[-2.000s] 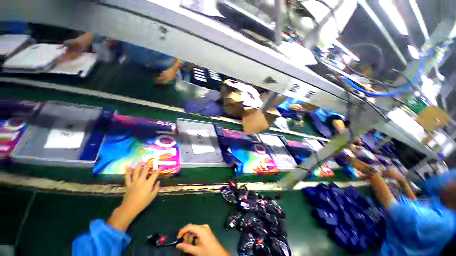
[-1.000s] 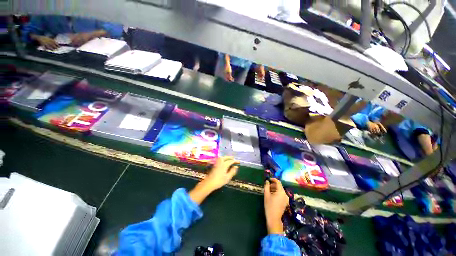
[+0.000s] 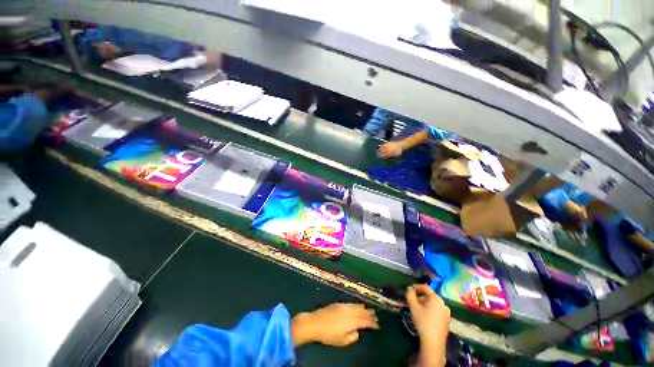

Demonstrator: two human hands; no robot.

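My left hand is over the dark green bench, fingers apart and pointing right, with nothing seen in it. My right hand is at the conveyor's near edge, fingertips bent together beside small dark pieces; blur hides whether it grips them. Black bagged accessories show partly below and right of it, cut off by the picture's bottom. On the belt, a grey box half with a white leaflet lies just beyond my hands, between colourful printed box halves. A dark box end adjoins the grey half.
White slotted sheets are stacked at lower left. A neighbour's blue sleeve is at the left edge. Across the belt are white flat stacks, an open brown carton and workers' hands. A grey overhead shelf and slanted post cross the view.
The view has shifted, so the boxes appear further right and lower. My left hand has drawn back from the belt edge to the bench. My right hand remains near the dark box end, slightly lower.
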